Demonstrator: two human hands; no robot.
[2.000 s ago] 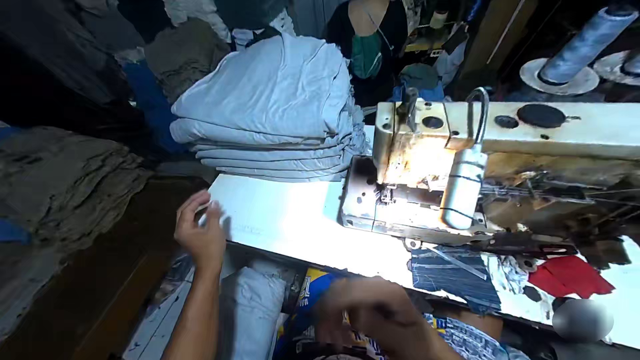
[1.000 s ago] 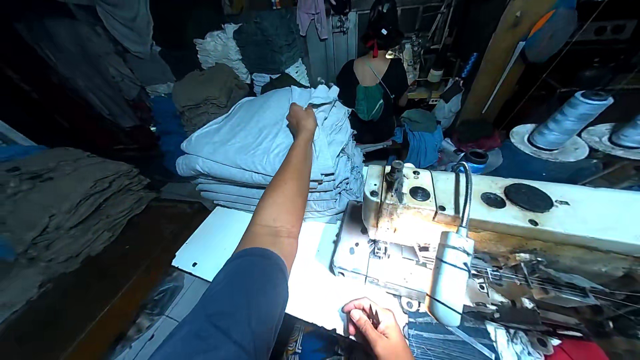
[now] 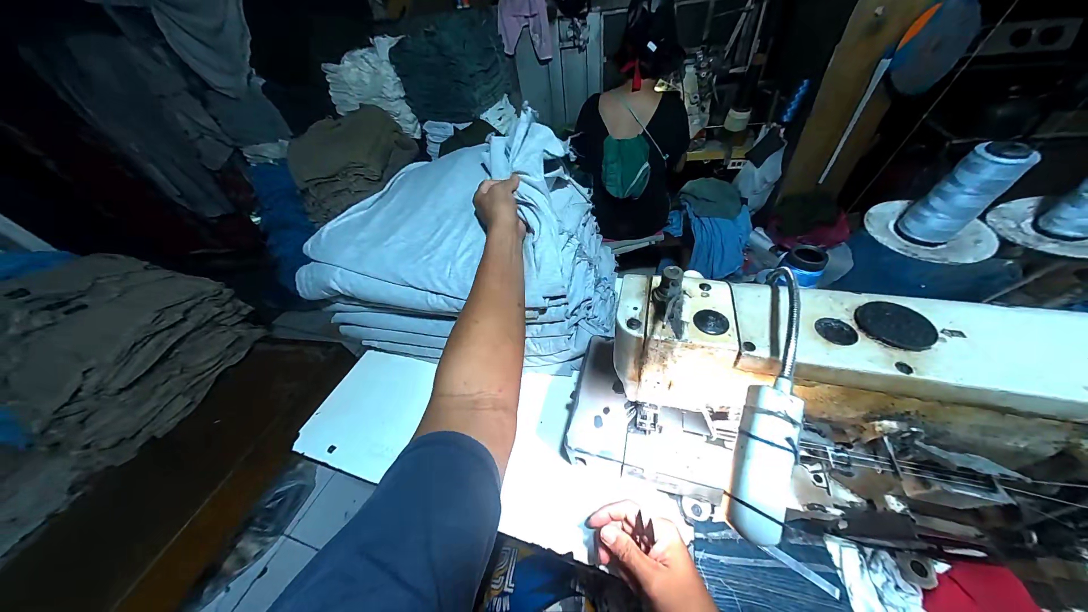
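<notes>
My left hand (image 3: 500, 204) reaches out to the top of a tall stack of folded light blue-grey fabric (image 3: 408, 229) and grips a bunched edge, which stands up from the pile. My right hand (image 3: 642, 552) is near the table's front edge, its fingers curled around small dark pointed thread snips (image 3: 643, 531). Just above that hand is the needle area of an industrial sewing machine (image 3: 680, 357), lit by a white lamp (image 3: 765, 463) on a flexible neck. The stack lies on the white tabletop (image 3: 374, 408), left of the machine.
Grey-brown fabric (image 3: 110, 340) is heaped at the left on a dark wooden surface. Thread cones (image 3: 969, 195) stand behind the machine at the right. A person in a dark top (image 3: 633, 153) sits beyond the stack. Red cloth (image 3: 977, 586) lies at the lower right.
My left hand has gone from over the near tabletop out to the stack, and the fabric edge it holds is now raised higher. My right hand, blurred earlier, rests near the table's front.
</notes>
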